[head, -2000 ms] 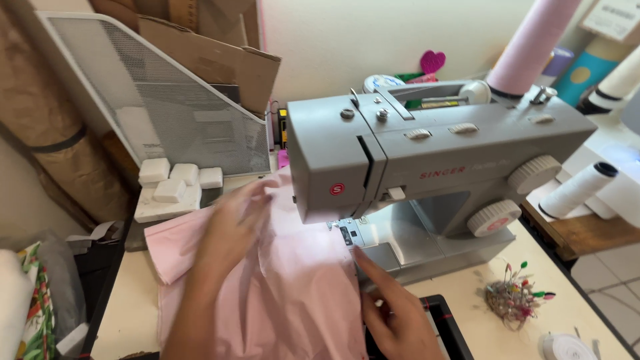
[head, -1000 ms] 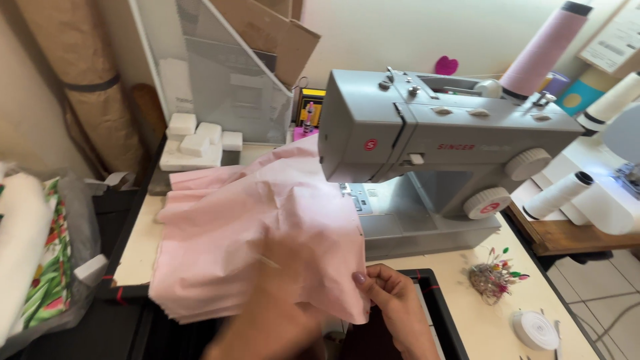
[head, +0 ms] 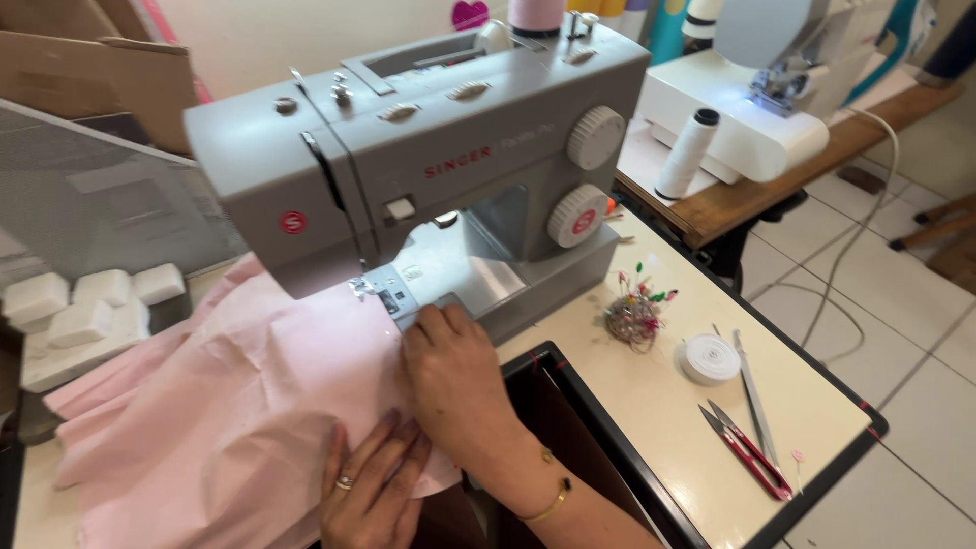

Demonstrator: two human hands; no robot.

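Pink fabric (head: 252, 381) spreads over the left of the table and runs up to the needle area of the grey Singer sewing machine (head: 457, 152). My left hand (head: 377, 476), with a ring, lies on the fabric near its lower right edge, fingers spread. Just above it, my right hand (head: 450, 366) pinches the fabric's right edge beside the metal needle plate (head: 393, 293). Its fingertips are partly hidden. The presser foot area is mostly hidden behind the machine head.
Right of the machine lie a cluster of pins (head: 633, 320), a white tape roll (head: 711, 358), metal tweezers (head: 755, 396) and red-handled thread snips (head: 743, 450). White blocks (head: 80, 305) stand at left. A white machine (head: 732, 114) and thread cone (head: 686, 156) stand behind right.
My right hand has moved from the fabric's lower right corner up to its edge by the needle plate. My left hand, blurred before, now rests on the fabric. The view has moved closer.
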